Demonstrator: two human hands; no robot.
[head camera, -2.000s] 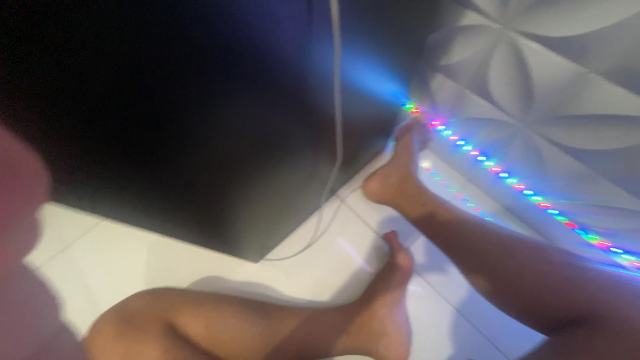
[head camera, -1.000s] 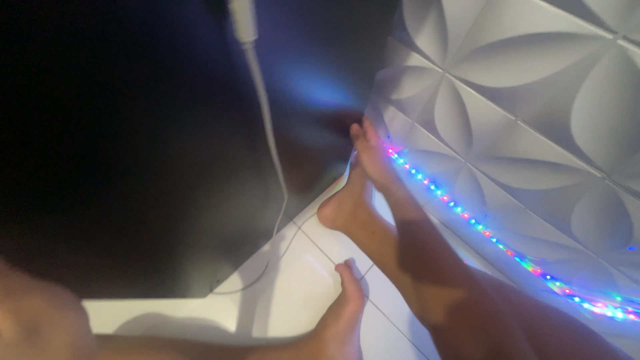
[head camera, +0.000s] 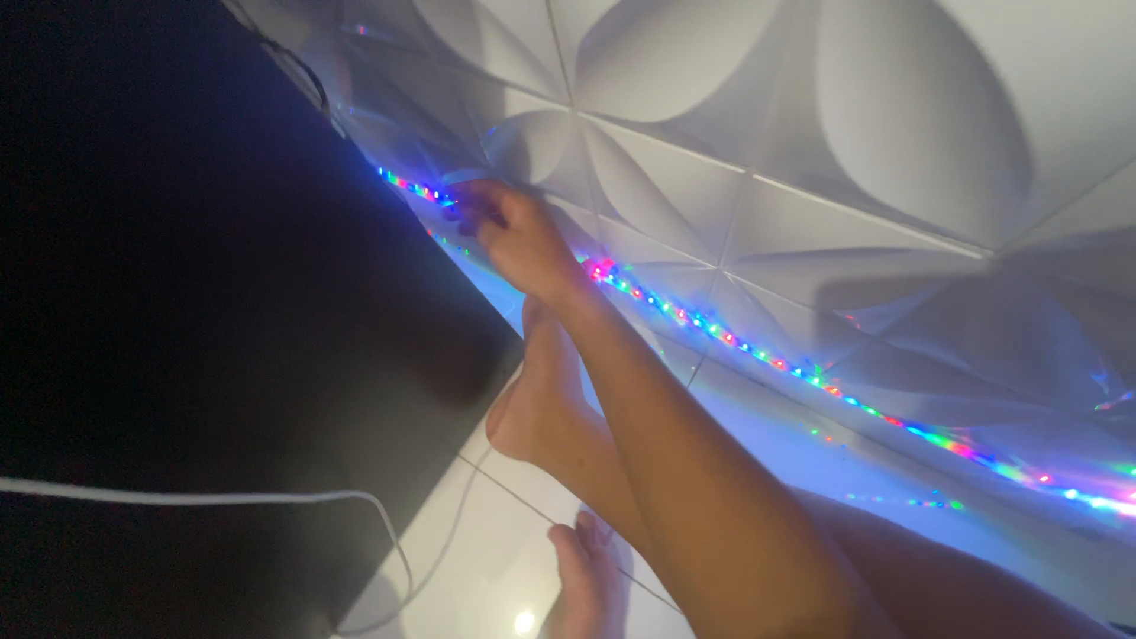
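My right hand (head camera: 510, 232) reaches in from the lower right, its fingers closed on a string of multicoloured LED lights (head camera: 779, 364). The lit string runs along the foot of a white wall with raised petal shapes (head camera: 674, 67). It passes behind my hand and shows again beyond the fingertips, by the edge of a large black panel (head camera: 222, 266). The palm side and part of the string are hidden by the hand. My left hand is not in view.
One bare foot (head camera: 532, 417) is under my right forearm, the other (head camera: 586, 568) lower down on the white tiled floor (head camera: 479, 555). A white cable (head camera: 222, 499) crosses the black panel and curves down to the floor. A dark cable (head camera: 302, 67) lies between panel and wall.
The view has turned and moved nearer the wall. My right hand now shows plainly at the light string, and more of the string shows beside the black panel.
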